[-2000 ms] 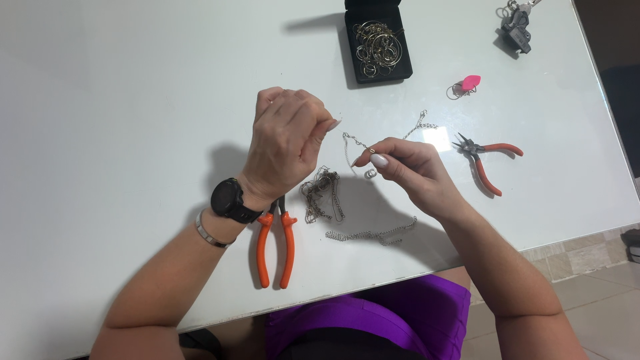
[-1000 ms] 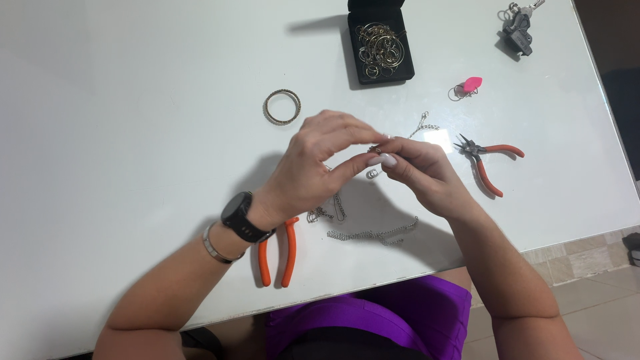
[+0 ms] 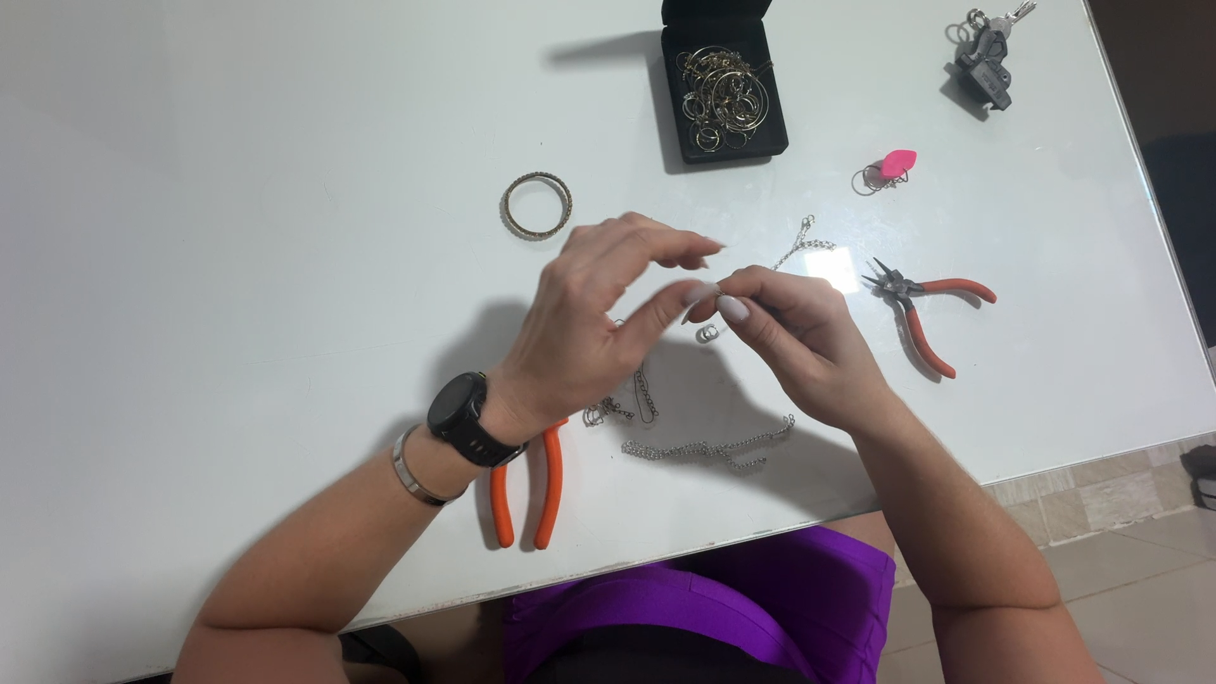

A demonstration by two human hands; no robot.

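My right hand (image 3: 793, 342) pinches a small metal piece (image 3: 719, 294), mostly hidden, between thumb and fingertips. My left hand (image 3: 603, 299) has its fingers raised and spread, with its thumb tip close against the right fingertips. Beneath the hands lie a small silver ring-like finding (image 3: 707, 332), a tangle of fine chain (image 3: 608, 410) and a silver-coloured chain (image 3: 708, 450). Another short chain (image 3: 793, 243) is just beyond my right hand. Orange-handled pliers (image 3: 548, 489) rest below my left wrist, their jaws hidden. Round-nose pliers (image 3: 898, 285) with red-orange handles lie spread to the right.
An open black jewellery box (image 3: 774, 123) holds tangled rings, hoops and chains. A round bangle (image 3: 508, 211) lies left of it. Rings with a pink tag (image 3: 898, 164) and a dark grey object with keyrings (image 3: 986, 71) are at right. The white table's front edge (image 3: 608, 575) crosses my lap.
My left hand has shifted away from the bangle, which it covered two seconds ago. One second ago its fingers met my right fingertips; now they are lifted and spread.
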